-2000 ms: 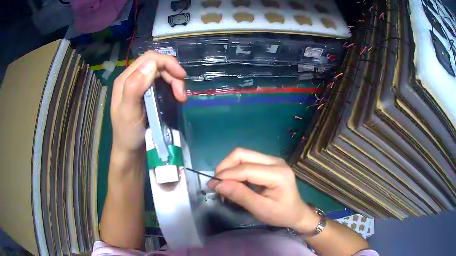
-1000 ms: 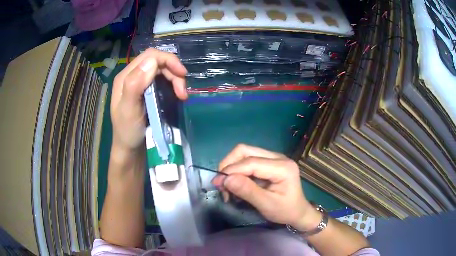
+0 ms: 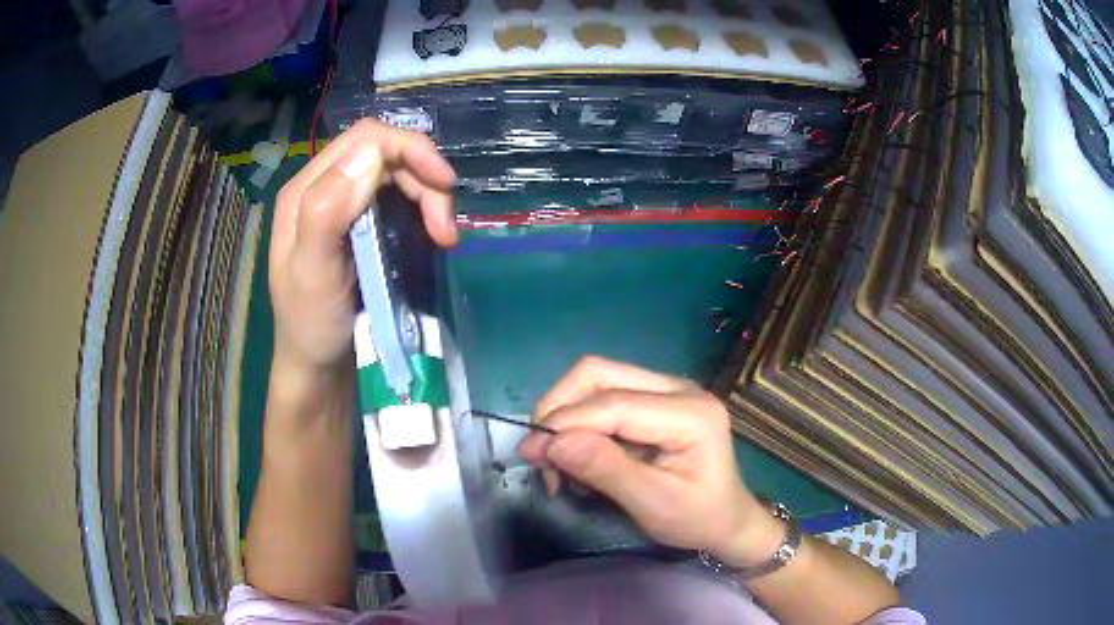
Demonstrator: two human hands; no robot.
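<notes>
My left hand (image 3: pixel 324 244) is wrapped around the top of the long pale and black fixture (image 3: pixel 415 263). A grey lever (image 3: pixel 385 299) runs along it to a green tape band (image 3: pixel 422 381). A white end block (image 3: pixel 408 426) sits just below the band, above a broad pale curved face (image 3: pixel 428 525). My right hand (image 3: pixel 654 458) pinches a thin black lead wire (image 3: pixel 513 422) between thumb and finger. The wire points left, its free end close to the fixture's right side. Whatever is under my right fingers is hidden or blurred.
Board-backed trays (image 3: pixel 122 366) stand on edge at left. A brown-edged tray stack (image 3: pixel 904 330) with red-tipped wires is at right. At the back, a foam tray (image 3: pixel 611 55) with mostly unfilled cutouts lies on a film-wrapped stack (image 3: pixel 586 134). A perforated sheet (image 3: pixel 873 546) lies low right.
The right hand and wire have moved slightly right, so the wire's tip no longer meets the area beside the white block. My left hand and the fixture look the same.
</notes>
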